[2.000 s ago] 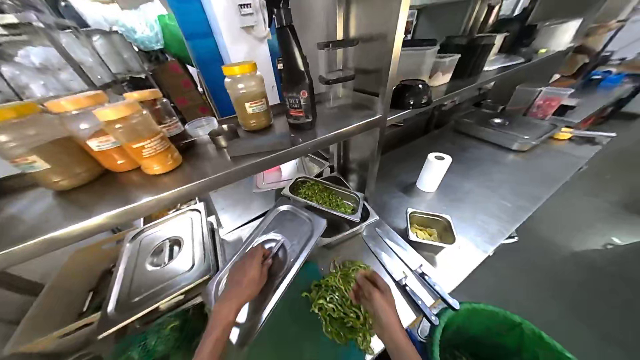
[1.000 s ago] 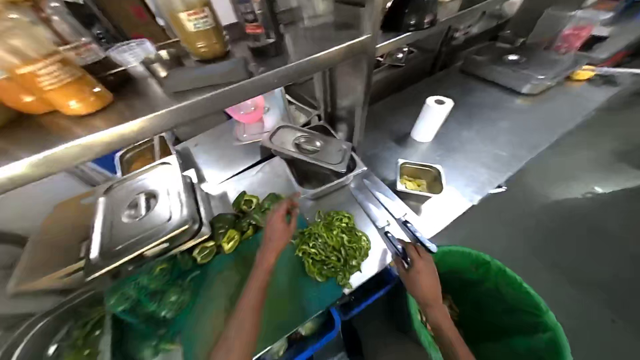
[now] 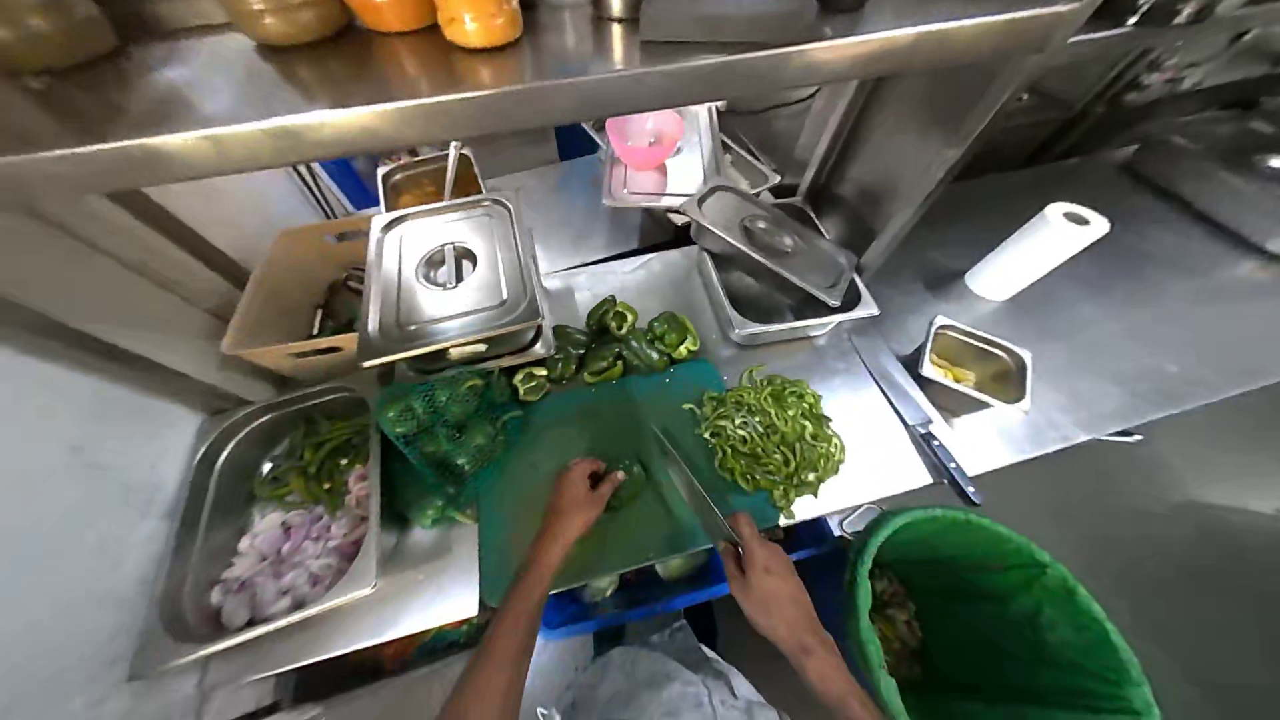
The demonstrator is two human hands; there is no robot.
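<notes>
My left hand [image 3: 582,500] rests over the green cutting board [image 3: 540,550], its fingers on a piece of green bell pepper [image 3: 626,486]. My right hand [image 3: 765,575] grips the handle of a kitchen knife [image 3: 692,488], whose blade points up and left across the board, just right of the pepper piece. A heap of sliced green peppers [image 3: 775,435] lies over the board's right edge. Behind the board sit several cored green bell peppers [image 3: 625,345]. A green mesh bag of peppers [image 3: 450,425] is at its left.
A steel pan of chopped onions [image 3: 290,560] and green chillies stands at left. Lidded steel containers [image 3: 450,285] and an open pan with a tilted lid [image 3: 770,240] stand behind. A second knife [image 3: 905,400], small steel tub [image 3: 975,365], paper roll [image 3: 1035,252] and green-lined bin [image 3: 1000,620] are right. A steel shelf [image 3: 560,90] overhangs.
The lid now sits on the pan that held chopped greens two seconds ago. My right hand has taken one of the two knives and brought it over the board. The view has turned left.
</notes>
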